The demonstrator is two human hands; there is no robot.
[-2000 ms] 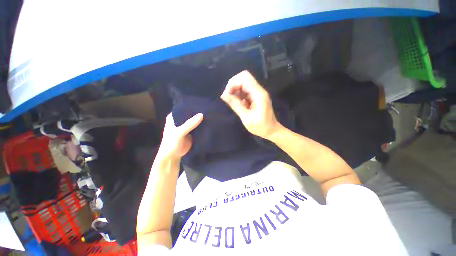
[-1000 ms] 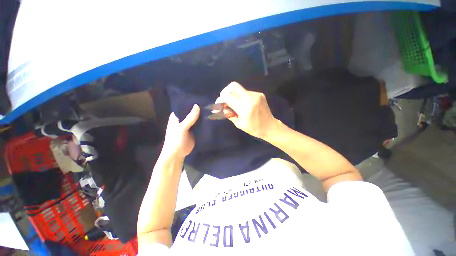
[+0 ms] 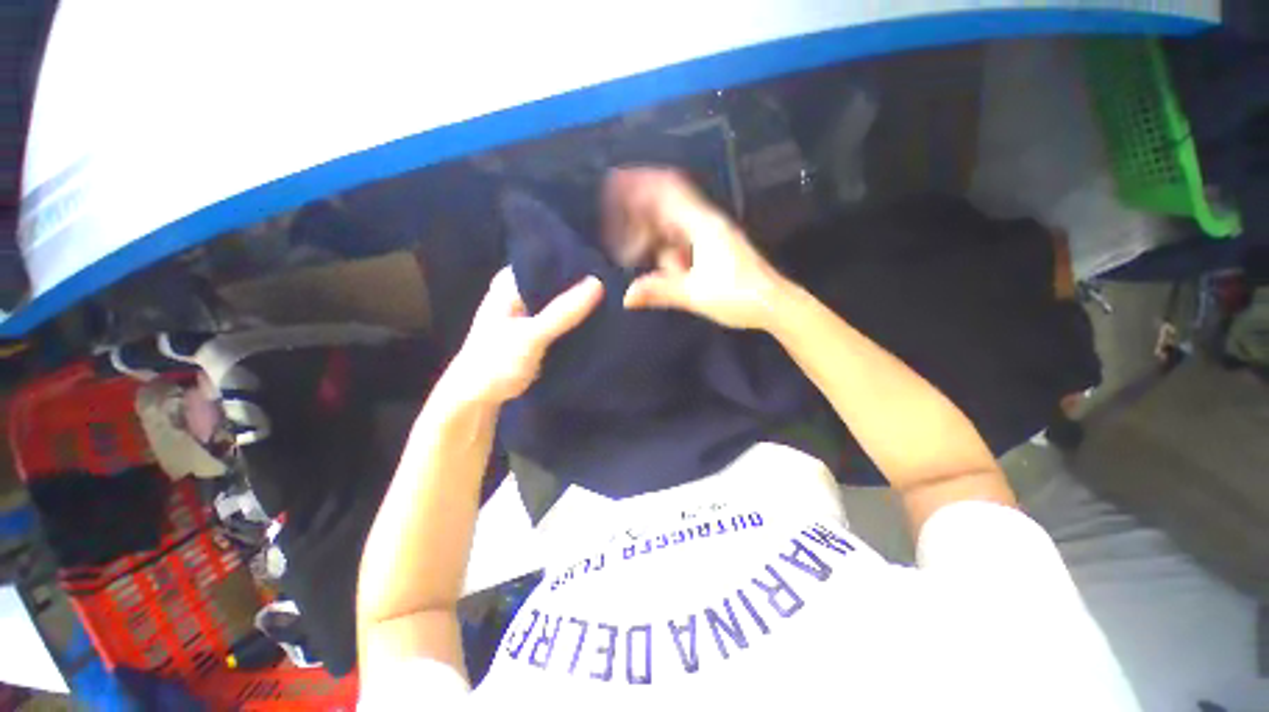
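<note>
A navy garment (image 3: 640, 403) lies bunched over the lap, with a raised fold standing up between my hands. My left hand (image 3: 522, 334) grips this fold, its thumb on top pointing right. My right hand (image 3: 696, 264) is just to the right of the left thumb, with fingers blurred by motion and the thumb pointing left. Whether it holds the cloth or the snips cannot be seen; no blade shows.
A white table (image 3: 418, 84) with a blue edge crosses the top. A red crate (image 3: 153, 612) with dark cloth is at lower left. A brown flat piece (image 3: 334, 292) is at left. Dark garments (image 3: 946, 334) lie at right. A green basket (image 3: 1148, 139) is at upper right.
My left hand has moved slightly right and up with a fold of cloth raised. My right hand has turned more open, and the snips seen in it one second ago no longer show.
</note>
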